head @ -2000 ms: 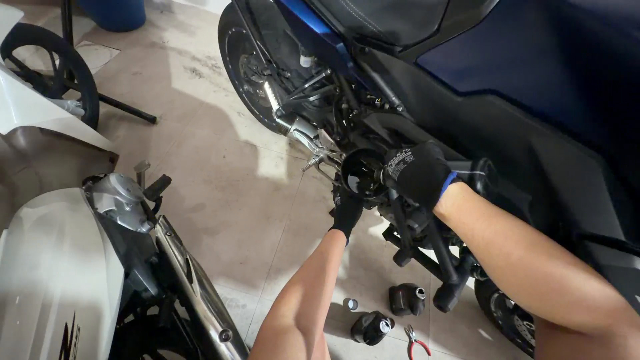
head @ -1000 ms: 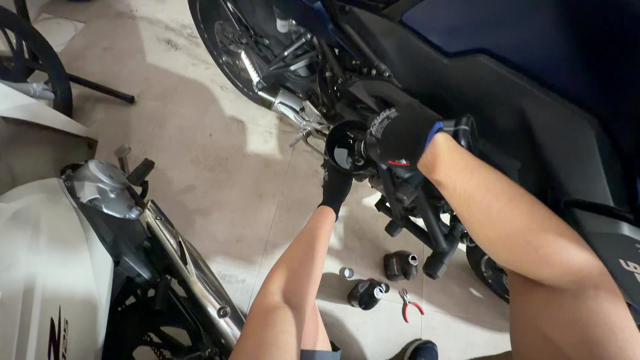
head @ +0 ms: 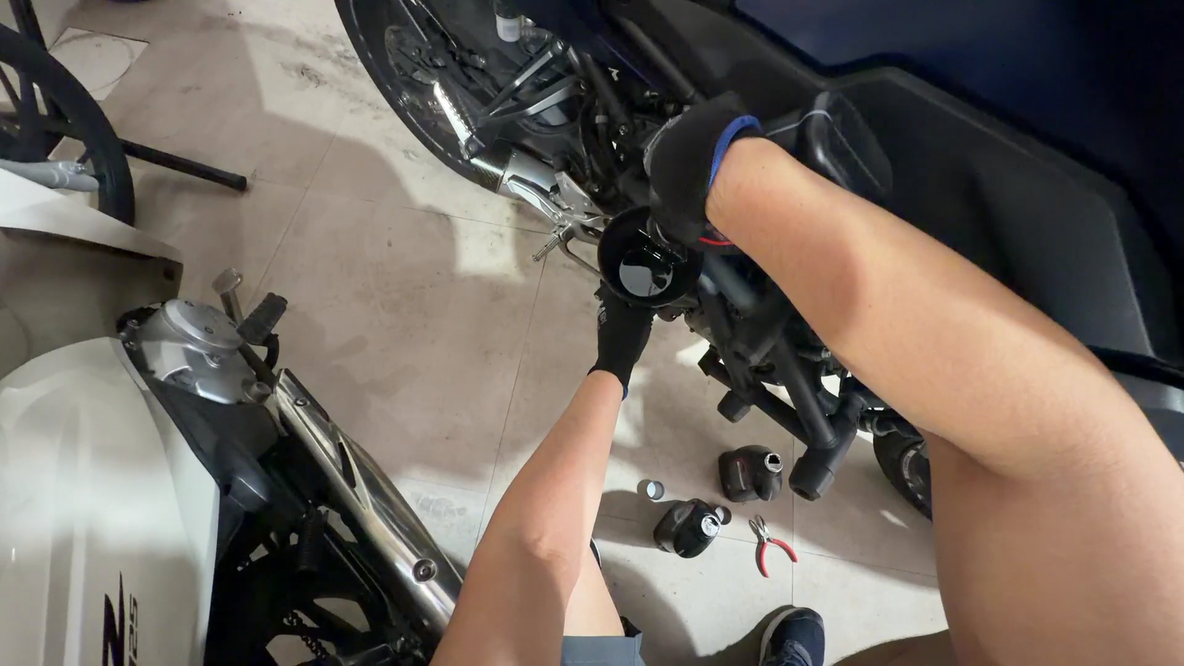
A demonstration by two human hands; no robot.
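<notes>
A black funnel [head: 649,257] with shiny dark liquid inside is at the side of the dark blue motorcycle [head: 999,194]. My left hand [head: 624,335], in a black glove, reaches under the funnel's near side and supports it; its fingers are mostly hidden. Above the funnel's right rim, my right hand [head: 694,171], in a black glove with a blue cuff, grips a dark bottle, mostly hidden by the glove. On the floor stand two dark open bottles [head: 750,473], [head: 686,528], with loose caps [head: 651,489] beside them and red-handled pliers [head: 772,546] to the right.
At the left stands a white motorcycle [head: 83,462] with a metal exhaust [head: 370,499]. A wheel [head: 102,139] and a black bar [head: 185,165] are behind it. Black tubular crash bars [head: 795,398] jut out below my right forearm. A dark shoe [head: 794,636] rests on the tiled floor.
My right hand has moved up and slightly left relative to the funnel, and its wrist is turned differently. My left hand stays under the funnel. The view has shifted somewhat.
</notes>
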